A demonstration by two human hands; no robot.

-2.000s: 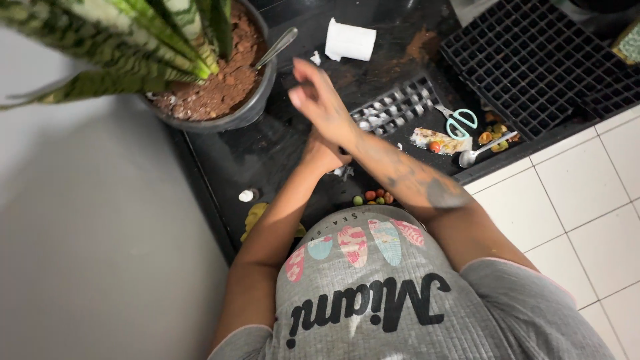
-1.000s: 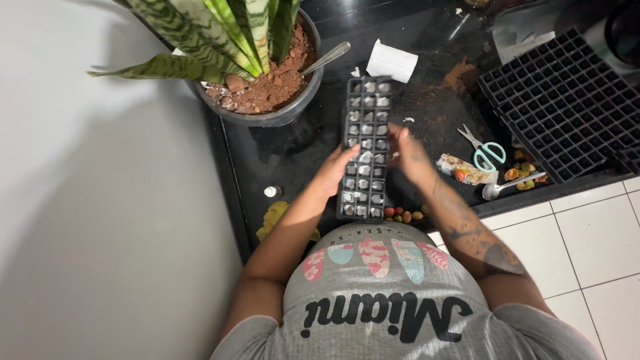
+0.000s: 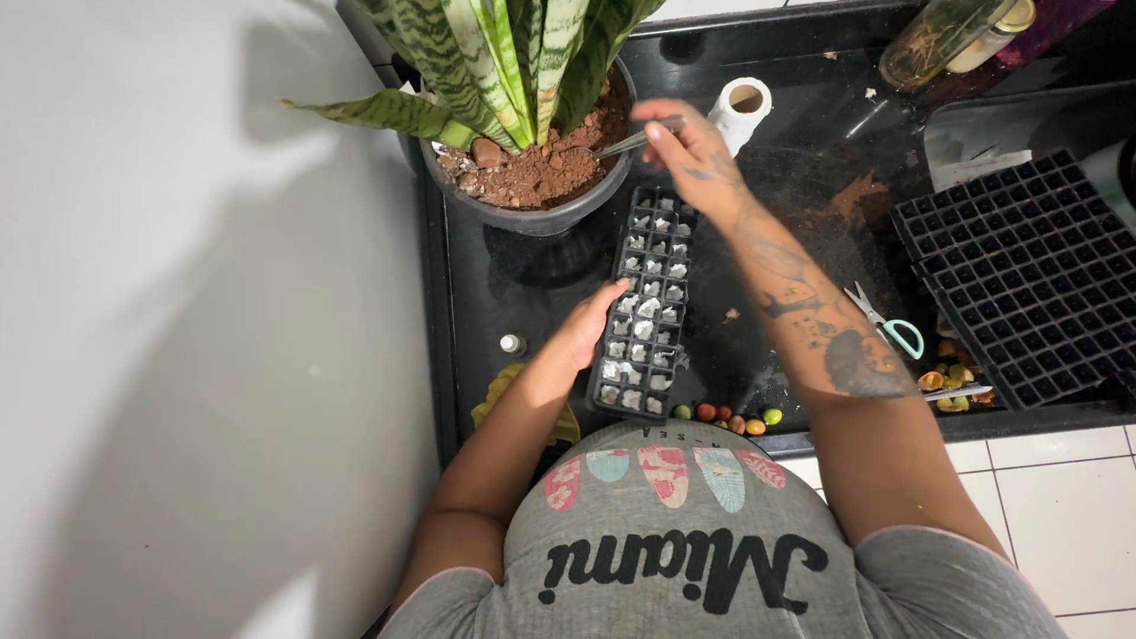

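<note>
My left hand [image 3: 589, 327] holds the left edge of a black plastic seedling tray [image 3: 646, 302], with its thumb on the rim. Crumpled white paper sits in many of the tray's cells. At the potted snake plant, my right hand [image 3: 688, 149] is at the handle of a metal spoon [image 3: 635, 140], thumb and fingers near it; the hand is slightly blurred and its hold is unclear. The spoon's bowl lies at the reddish soil [image 3: 550, 173] inside the dark pot [image 3: 538, 220]. A white paper roll [image 3: 741, 111] stands just beyond my right hand.
Small red, orange and green fruits [image 3: 721, 414] lie near my shirt. Right of my forearm are scissors [image 3: 887, 324], fruit pieces [image 3: 954, 377] and larger black seedling trays [image 3: 1029, 275]. A small white-capped bottle [image 3: 512, 344] and yellow cloth-like item [image 3: 497, 404] are at left. Jars [image 3: 945, 44] stand at the back.
My right hand has left the seedling tray's side and moved up to the spoon in the pot. My left hand still holds the tray. The paper roll, lying down before, now looks upright.
</note>
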